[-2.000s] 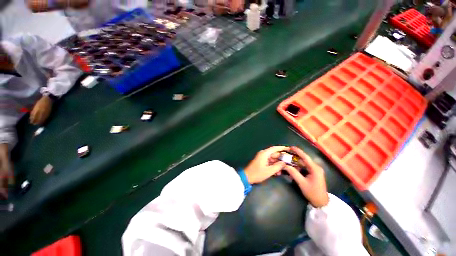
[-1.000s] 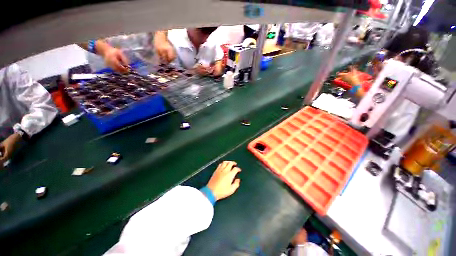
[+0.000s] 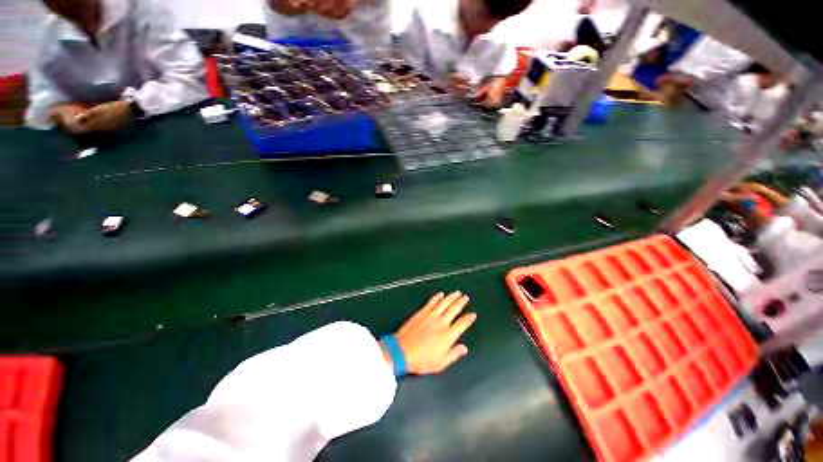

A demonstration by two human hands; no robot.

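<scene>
My left hand (image 3: 435,336) lies flat, palm down, on the green bench left of the orange-red component tray (image 3: 603,327). Its fingers are apart and it holds nothing. A blue wrist strap (image 3: 394,355) is round that wrist. My right hand is not in view. The tray has a grid of square pockets; a dark module (image 3: 531,288) sits in its near-left corner pocket. Several small modules are spaced along the green belt, among them a pale-faced one (image 3: 250,208) and a dark one (image 3: 504,226).
A blue bin (image 3: 311,135) heaped with dark modules stands across the belt beside a grey grid tray (image 3: 438,135). A second red tray (image 3: 25,406) is at the lower left. The white machine base (image 3: 713,444) is at the lower right. People in white coats sit opposite.
Two seconds ago both hands held a module; it is no longer in the left hand. The right hand went down and out of the picture. The view has turned, bringing the second red tray back.
</scene>
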